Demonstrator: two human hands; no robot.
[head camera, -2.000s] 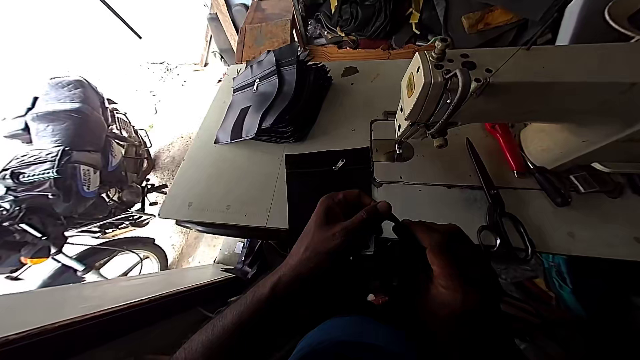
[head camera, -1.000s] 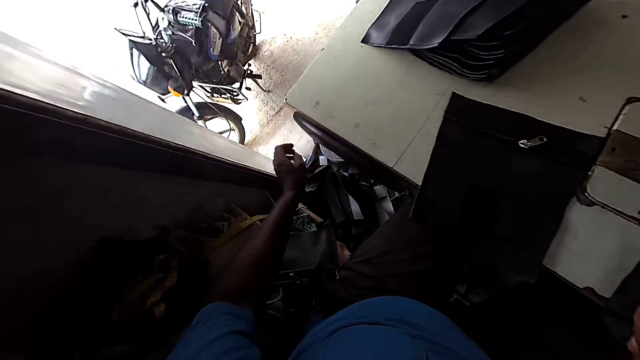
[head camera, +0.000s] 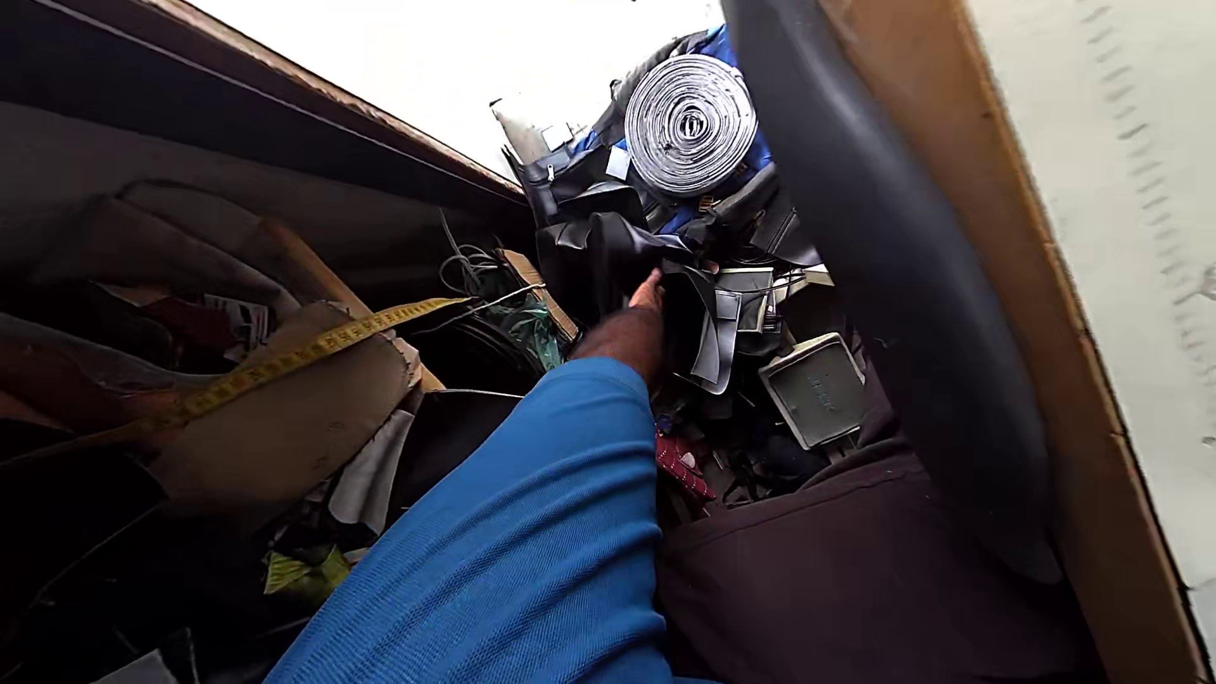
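My left hand (head camera: 648, 302) reaches down among black sheet pieces (head camera: 603, 256) that look like leather or vinyl, below the table's edge. Its fingers are partly hidden by the black material, so I cannot tell whether they grip it. Just beyond the hand stands a rolled coil of grey webbing or zipper tape (head camera: 692, 125). A black flap with a grey edge (head camera: 717, 342) hangs right beside the wrist. My right hand is out of the frame.
On the left, a yellow measuring tape (head camera: 323, 347) lies over brown board (head camera: 294, 418) and scraps. A grey square tray-like piece (head camera: 815, 389) rests right of the hand. The wooden table edge (head camera: 1035, 313) runs down the right side, with a dark padded strip (head camera: 902, 256) along it.
Both hands were together near the sewing machine at first. My left hand then moved left off the table, and is now down in the pile. The view has swung down and left.
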